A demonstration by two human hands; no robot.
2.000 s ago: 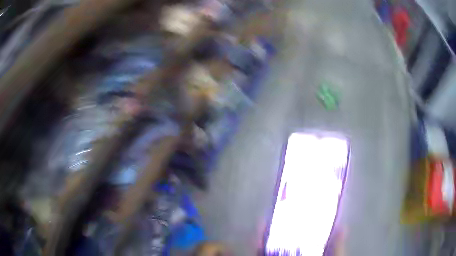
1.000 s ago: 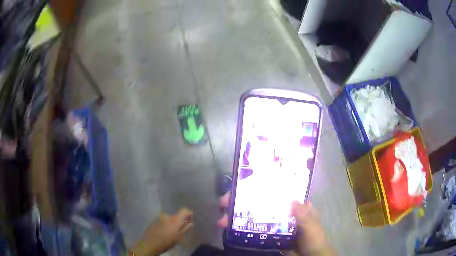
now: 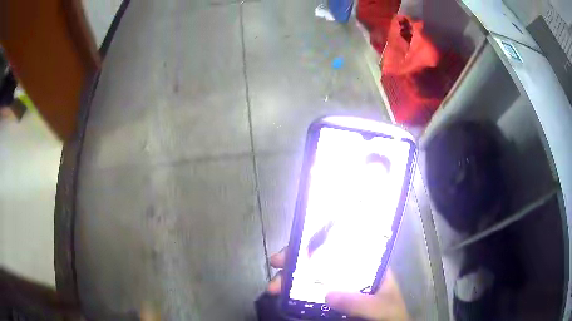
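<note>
A smartphone with a glaring, overexposed bright screen and dark edges stands tilted at the lower centre. My right hand holds it, with the thumb over the lower right of the screen and fingertips showing at its lower left edge. The rest of that hand is behind the phone or cut off by the bottom edge. A small blurred skin-coloured patch, perhaps my left hand, shows at the bottom edge left of centre. Its fingers cannot be made out.
Grey concrete floor with seam lines runs ahead, with a small blue scrap on it. At right are red cloth or bags, a dark round bundle and grey panels. An orange-brown upright and dark edging stand at left.
The view has moved along the floor; the green arrow marker and the blue and yellow bins are gone from view. The left hand has dropped to the bottom edge. The phone is still held.
</note>
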